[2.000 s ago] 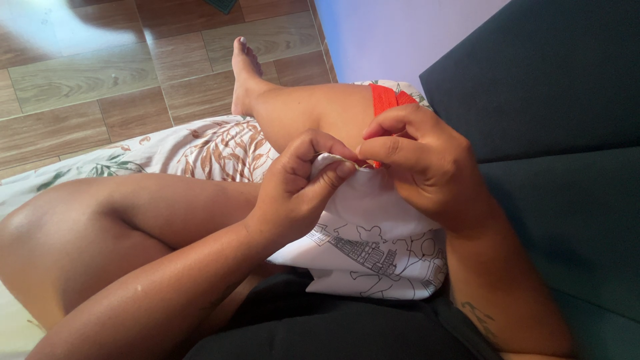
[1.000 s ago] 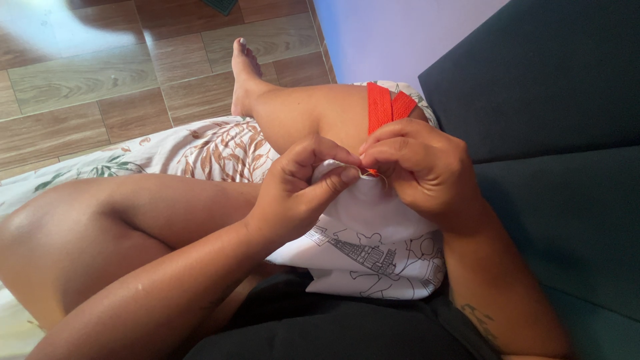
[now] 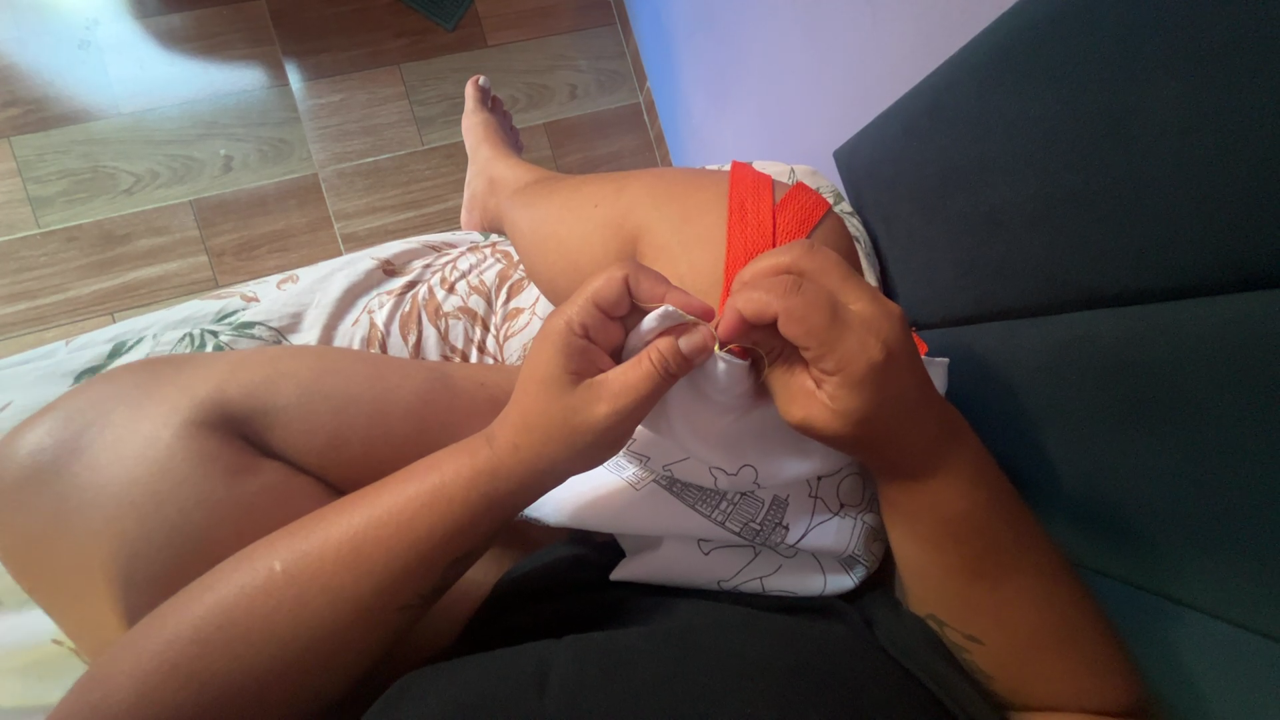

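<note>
A white cloth with black line drawings [image 3: 740, 510] lies over my lap, its upper edge gathered between my hands. My left hand [image 3: 610, 370] pinches that edge between thumb and forefinger. Close beside it, my right hand [image 3: 825, 340] has its thumb and fingertips together at the same edge, where a thin yellowish thread [image 3: 755, 350] loops. Whether a needle is in those fingertips cannot be seen. A red woven strap [image 3: 750, 220] lies across my thigh and runs down behind my right hand to the cloth's edge.
A sheet with a leaf print [image 3: 430, 300] lies under my legs. Dark upholstered cushions [image 3: 1090, 200] stand at the right, beside a pale wall [image 3: 790, 70]. Wood-look floor tiles [image 3: 380, 200] and part of a dark mat [image 3: 438, 10] show at the upper left.
Two seconds ago my right hand covered more of the red strap, which now shows further down the thigh. My left hand still pinches the cloth edge.
</note>
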